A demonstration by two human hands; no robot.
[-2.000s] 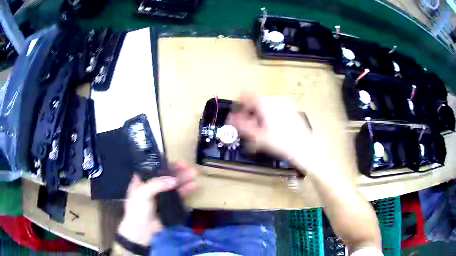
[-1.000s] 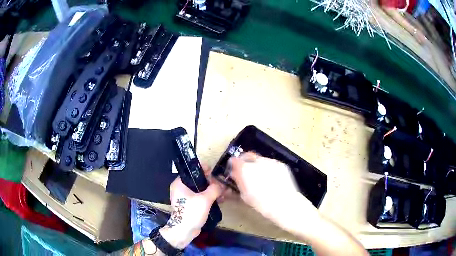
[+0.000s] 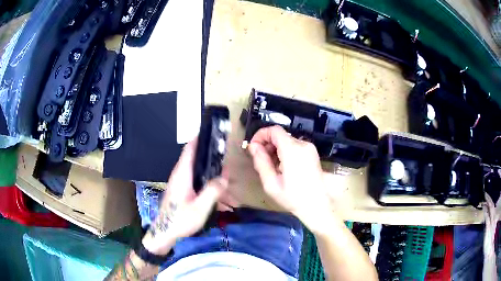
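Observation:
My left hand (image 3: 189,189) holds a narrow black control panel (image 3: 211,148) upright, with its shiny circuit board side facing right; the panel is a little blurred. My right hand (image 3: 288,164) pinches a tiny white connector (image 3: 245,144) between thumb and fingertips, just right of the panel and apart from it. A black open housing (image 3: 324,122) lies on the tan bench behind my right hand, with a pale round part (image 3: 276,117) at its left end. My right hand hides part of its near wall. The wires to the connector are hard to make out.
More housings with round pale parts (image 3: 397,170) stand in rows at the right. Several button panels (image 3: 70,77) lie piled at the left beside a bluish plastic bag (image 3: 22,60). A black sheet (image 3: 148,134) and white sheet (image 3: 159,60) lie left of centre. A cardboard box (image 3: 90,192) is below left.
My right hand has come out of the housing and now pinches the connector. The housing has turned, its long side now nearly level. The panel in my left hand now stands more upright.

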